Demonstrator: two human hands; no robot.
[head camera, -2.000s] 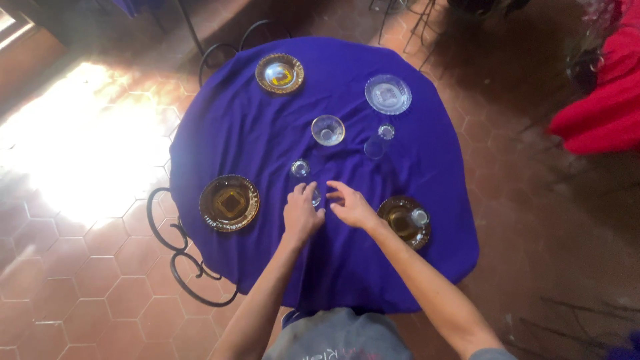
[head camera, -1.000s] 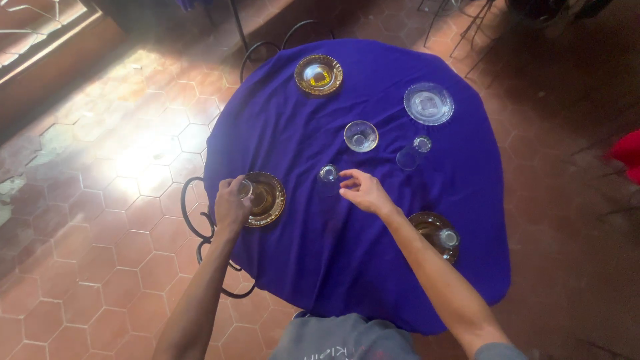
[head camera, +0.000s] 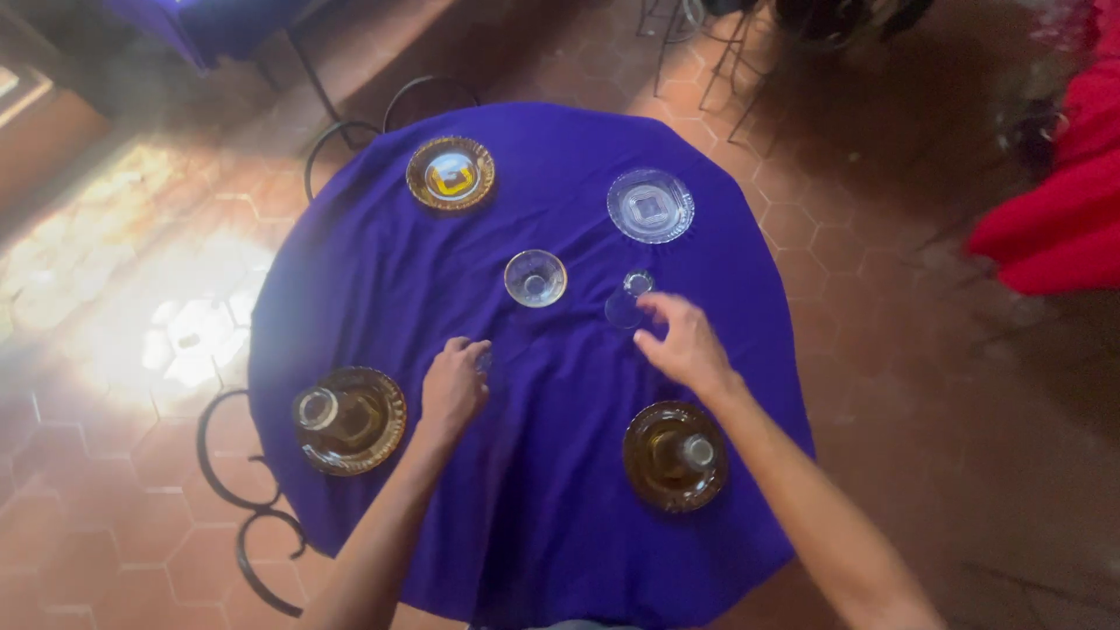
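Observation:
My left hand (head camera: 455, 383) is closed around a clear drinking glass (head camera: 484, 360), which is largely hidden by the fingers. With thumb and fingers apart, my right hand (head camera: 687, 350) is beside another clear glass (head camera: 623, 308); whether the fingertips touch it cannot be told. Near my left forearm, an amber glass plate (head camera: 385, 437) carries a clear glass (head camera: 317, 409). A second amber plate (head camera: 669, 494) by my right forearm also has a glass (head camera: 698, 451) on it. Between and beyond the hands sits a clear bowl with a gold-coloured rim (head camera: 535, 278).
A purple cloth (head camera: 542, 525) covers the round table. At its far side are an amber plate (head camera: 451, 173) and a clear glass plate (head camera: 650, 206). Curled black metal chair parts (head camera: 249, 503) stand at the left. Red cloth (head camera: 1059, 219) hangs at the far right.
A glass now stands on the left amber plate, where my left hand held it a second ago. My left hand has moved right to the middle glass; my right hand has moved from there toward the right-hand glass.

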